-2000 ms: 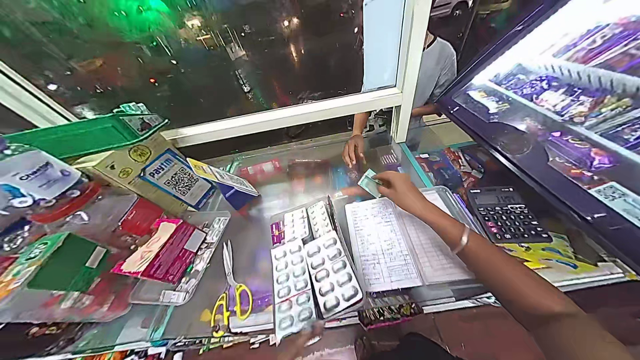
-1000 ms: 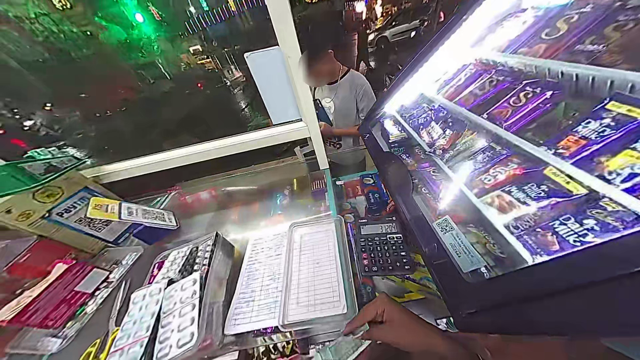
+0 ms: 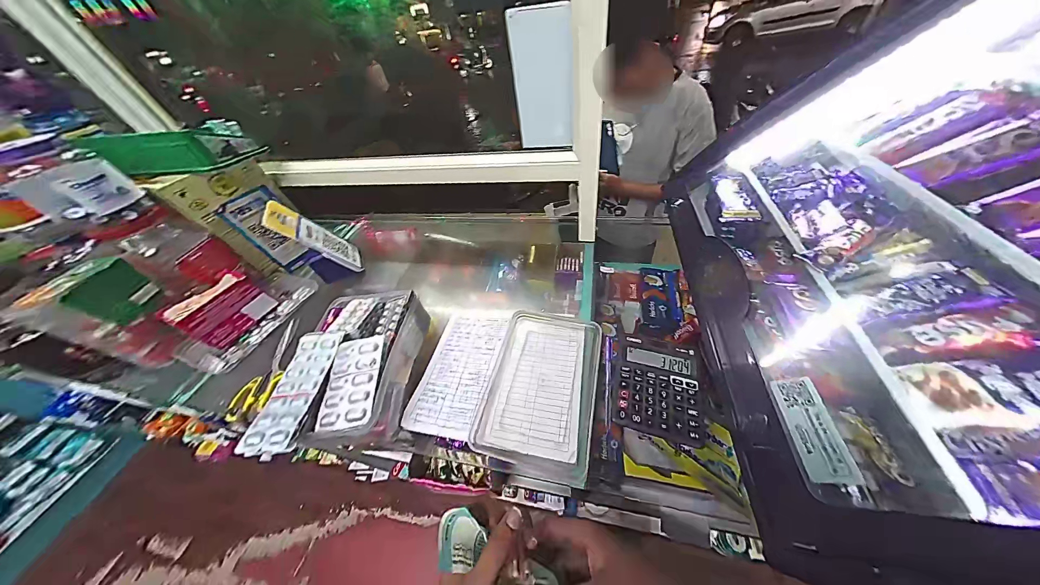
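Low in the head view, beyond the near edge of the glass counter, my left hand (image 3: 494,552) grips a curled, pale green-and-white banknote (image 3: 461,540). My right hand (image 3: 573,548) is close beside it, blurred, and its fingers' hold cannot be made out. Above both hands lie an open notebook with a handwritten page (image 3: 459,370) and a ruled page under a clear plastic lid (image 3: 536,390). To their right is a black desk calculator (image 3: 660,394) with its display lit. Silver blister packs (image 3: 351,386) rest in and against a clear plastic box (image 3: 406,341), left of the notebook.
Yellow-handled scissors (image 3: 264,390) lie left of the blister packs. Boxes and a payment-code stand (image 3: 313,236) are at the left. A lit chocolate display case (image 3: 756,455) borders the right side. Outside the white window frame (image 3: 422,169), a person (image 3: 674,130) in a grey shirt stands at the counter.
My right hand, over the notebook two seconds ago, has drawn back to the near edge. My left hand now shows with the banknote. The view has swung right since the first frame.
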